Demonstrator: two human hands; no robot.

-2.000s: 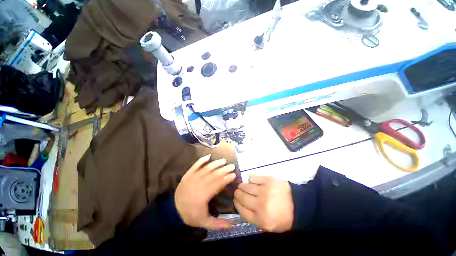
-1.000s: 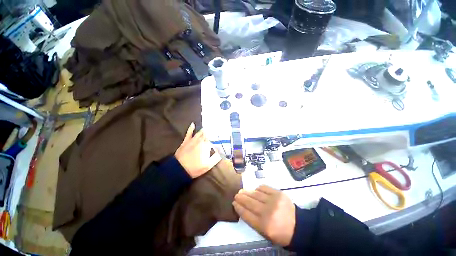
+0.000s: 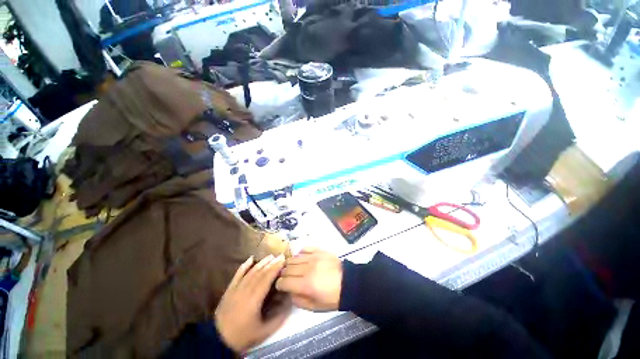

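Observation:
The brown garment piece [image 3: 154, 259] lies left of the needle area, its right edge by the presser foot [image 3: 286, 221] of the white sewing machine [image 3: 337, 165]. My left hand [image 3: 249, 301] lies on the cloth's right edge, fingers together, pointing towards the needle area. My right hand [image 3: 312, 279] is beside it, fingertips curled at the same edge, just in front of the presser foot. The fingers overlap and hide part of the cloth edge. The right hand appears to pinch the cloth; the left rests flat on it.
A phone [image 3: 347, 216] with a lit red screen lies under the machine arm. Shears [image 3: 449, 226] with red and yellow handles lie right of it. A pile of brown pieces [image 3: 140, 126] is behind left. A black cylinder [image 3: 316, 90] stands behind the machine. Cardboard [image 3: 52, 270] lies at left.
The camera view has shifted and shows more of the machine's right end. My left hand has come from beside the needle to the near cloth edge, next to my right hand.

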